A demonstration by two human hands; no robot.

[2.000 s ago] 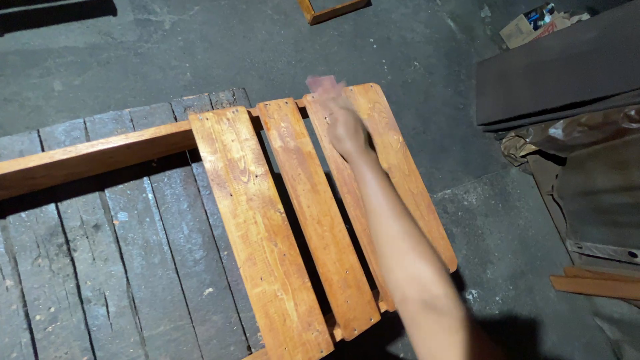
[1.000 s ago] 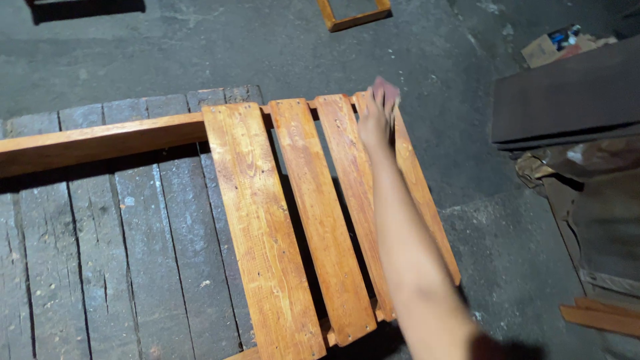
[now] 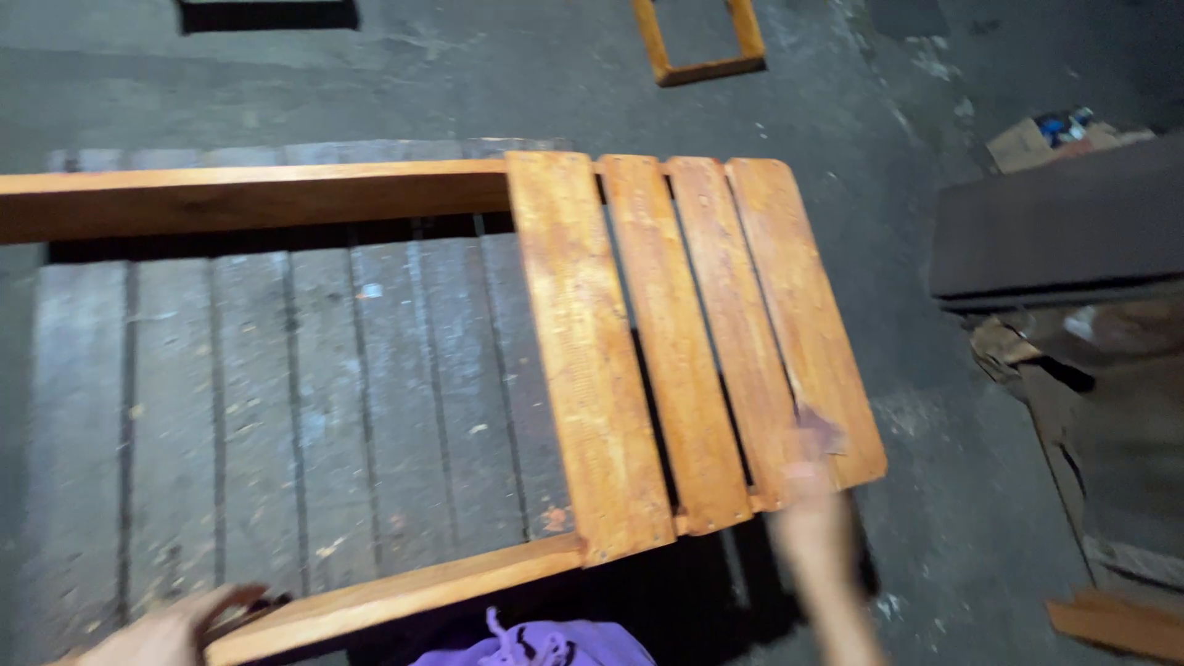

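Note:
A slatted wooden frame (image 3: 594, 370), stained orange-brown, lies over a worn plank platform (image 3: 324, 370). Its slats sit at the right, and two long rails run to the left. My right hand (image 3: 812, 486), blurred, is at the near end of the outer slats with a small reddish-brown sheet (image 3: 819, 430) in its fingers, laid on the wood; it looks like sandpaper. At the lower left, my left hand (image 3: 176, 629) is by the end of the near rail (image 3: 398, 597), its fingers curled round the rail's end. Part of this hand is cut off by the view's edge.
A small wooden frame (image 3: 712, 69) lies on the concrete floor beyond. On the right are a dark flat panel (image 3: 1064, 222), a cardboard box (image 3: 1017, 143) with odds and ends, crumpled covering (image 3: 1004, 347) and pieces of orange-brown wood (image 3: 1119, 629).
My right hand has moved with the sheet from the far end of the outer slats to their near end. My left hand has come into view at the lower left. The view has shifted.

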